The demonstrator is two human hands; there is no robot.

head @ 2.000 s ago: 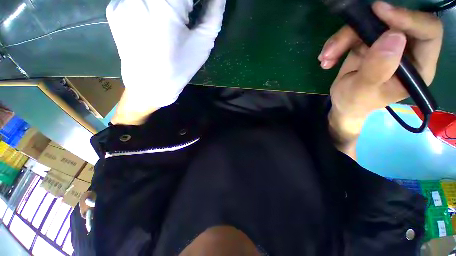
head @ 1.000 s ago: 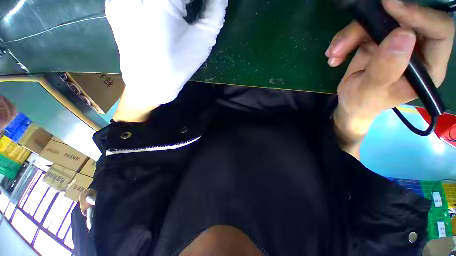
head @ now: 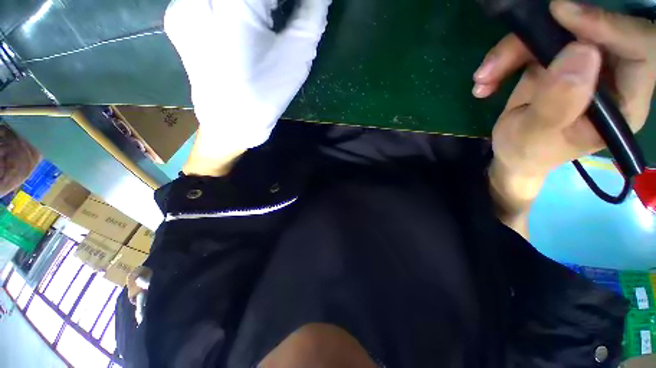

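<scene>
My left hand, in a white cotton glove, is at the top left over the dark-green bench. Its fingertips are cut off by the top edge. A dark object shows between thumb and fingers; I cannot tell what it is. My bare right hand is at the top right and grips the black handle of a soldering iron. The iron's tip is out of the picture at the top. Its black cord loops down below my hand. A thin solder wire runs along the bench from the left to my gloved hand.
The bench's front edge runs just before my dark jacket. Cartons and yellow crates stand at the lower left. Part of a person's head shows at the left edge. A red stool is at the right, with green crates below.
My right hand with the iron has shifted slightly right. The whole view has shifted a little, and the person's head at the left edge shows more.
</scene>
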